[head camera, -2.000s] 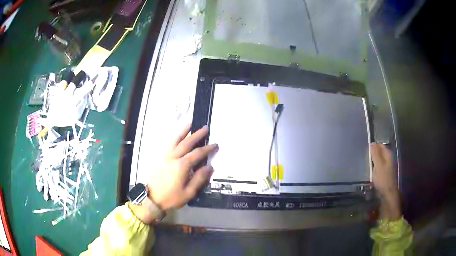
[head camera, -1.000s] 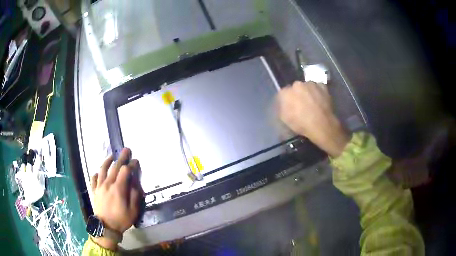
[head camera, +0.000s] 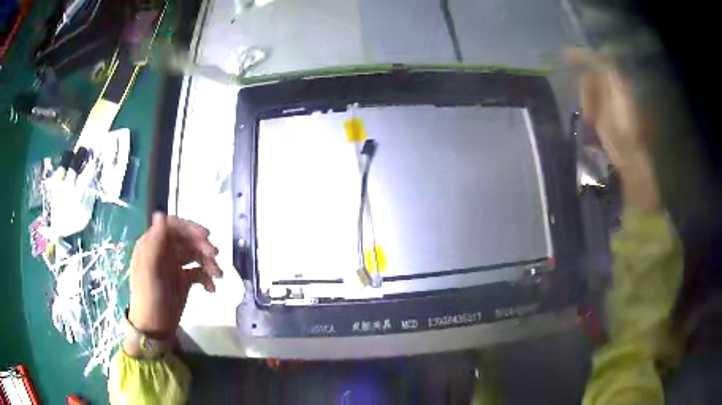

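The LCD screen assembly [head camera: 451, 182] lies flat inside the black dispensing fixture [head camera: 561, 174], silvery back up. A display cable [head camera: 365, 198] runs down its back under two yellow tape tabs [head camera: 355, 130]. My left hand [head camera: 170, 265] is raised left of the fixture, apart from it, fingers slightly curled and holding nothing. My right hand [head camera: 611, 107] is blurred, beyond the fixture's upper right corner; its fingertips are unclear and I cannot tell if it holds anything.
A whitish metal piece [head camera: 591, 168] sits right of the fixture. On the green bench [head camera: 47, 300] at left lie tangled white strips [head camera: 83, 297], white wipes or bags [head camera: 71, 198] and a yellow-edged dark strip [head camera: 115, 91]. A red item [head camera: 22, 387] is at bottom left.
My left hand has let go of the fixture's left edge and lifted away. My right hand has moved from the screen's right side to beyond the fixture's upper right corner. The view has turned.
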